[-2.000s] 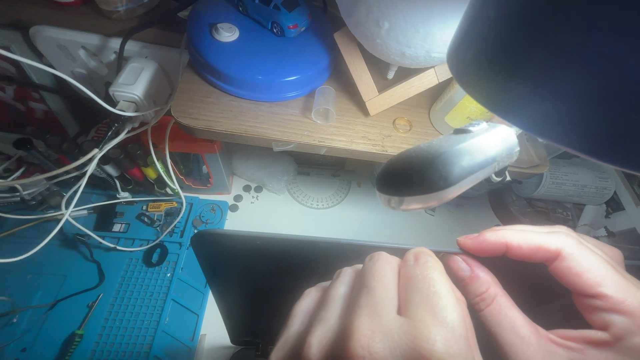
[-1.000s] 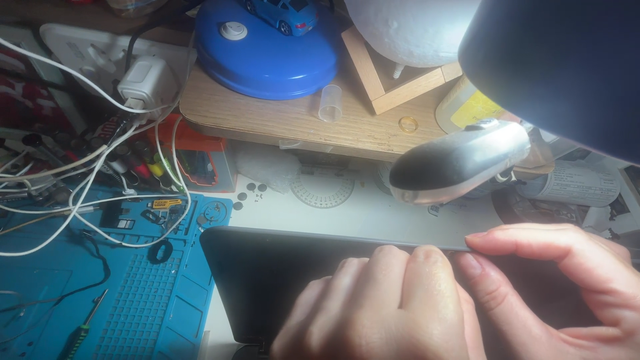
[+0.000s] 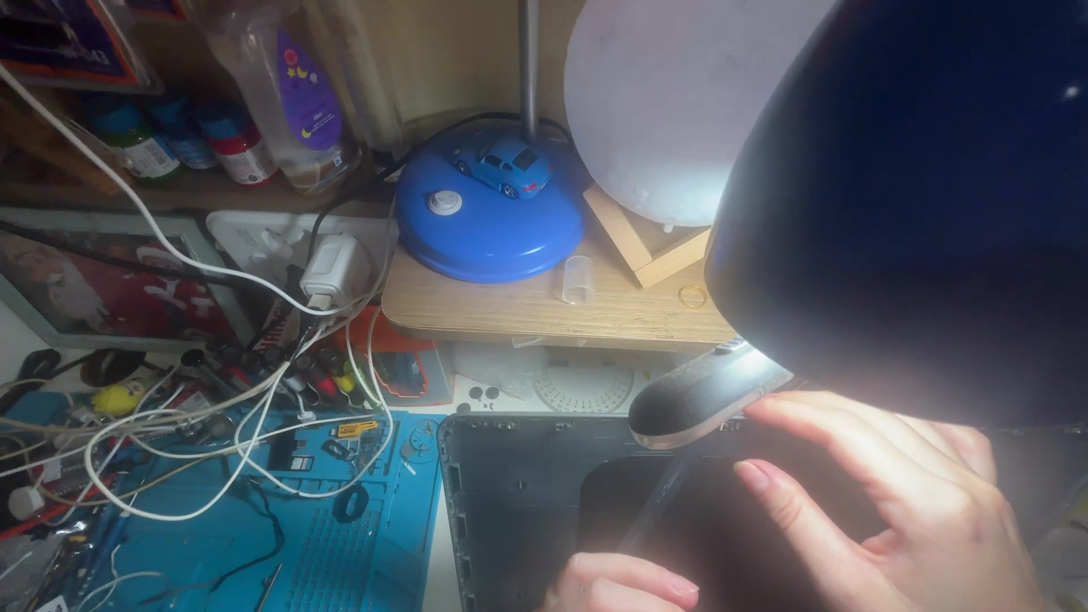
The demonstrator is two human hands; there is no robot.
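Observation:
A dark plastic cover [image 3: 527,510], probably from an electronic device, shows its face with small clips along its rim. My right hand [image 3: 901,501] is at its upper right, thumb and index finger apart, the index fingertip beside a silver and black oblong object [image 3: 705,399] that overlaps the cover's top edge. At the bottom of the view is my left hand [image 3: 625,585], fingers curled over the lower part of the cover; its palm is out of view, so a grip cannot be made out. A faint translucent streak [image 3: 659,501] lies above it, either a strip or a reflection.
A dark blue lamp shade [image 3: 901,212] hangs over the right side. Tangled white cables [image 3: 246,425] cross a blue repair mat [image 3: 204,544] at left. Behind, a wooden shelf [image 3: 476,310] bears a blue lamp base [image 3: 489,229], a toy car [image 3: 510,168] and a small clear cup [image 3: 576,280].
The hands, close together at the cover's top edge before, are now apart, the left one lower. The clipped inner face of the cover now shows. The view has tilted up.

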